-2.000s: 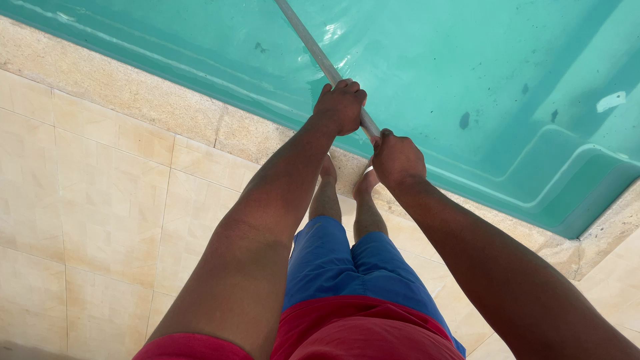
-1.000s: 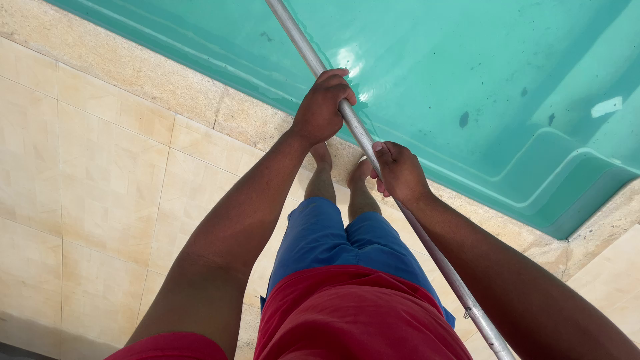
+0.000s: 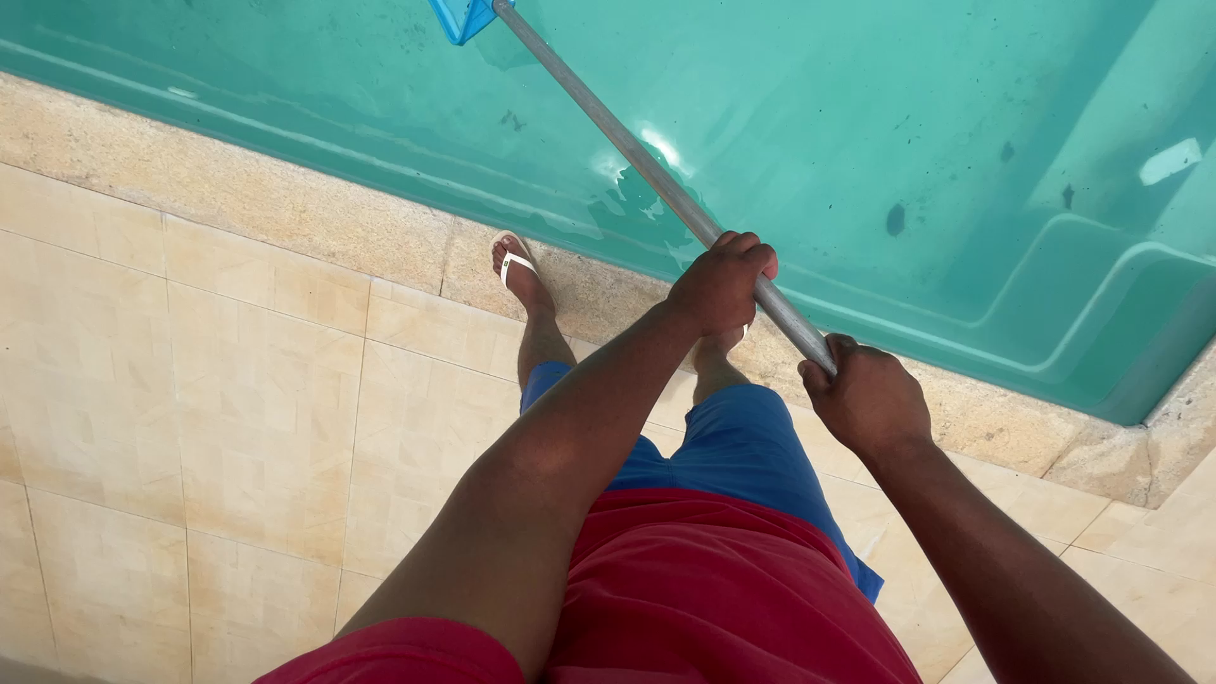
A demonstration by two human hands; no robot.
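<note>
A grey metal pole [image 3: 622, 142] slants over the pool water from the top centre down to my hands. At its far end, partly cut off by the top edge, is a blue frame [image 3: 463, 21], likely of a pool skimmer net. My left hand [image 3: 724, 285] is closed around the pole above the pool's edge. Lower down, my right hand [image 3: 869, 391] grips the pole at its near end, which the hand hides.
The pool [image 3: 855, 123] holds greenish water, with dark specks and a white object [image 3: 1170, 161] at the right. My feet, in white flip-flops [image 3: 516, 261], stand on the stone coping [image 3: 237, 199]. Beige floor tiles [image 3: 266, 418] lie behind, and a pool corner is at the right.
One second ago the pole ran past my right hand toward my body; now it ends at that hand. The blue frame has come into view at the top. My feet are now farther apart.
</note>
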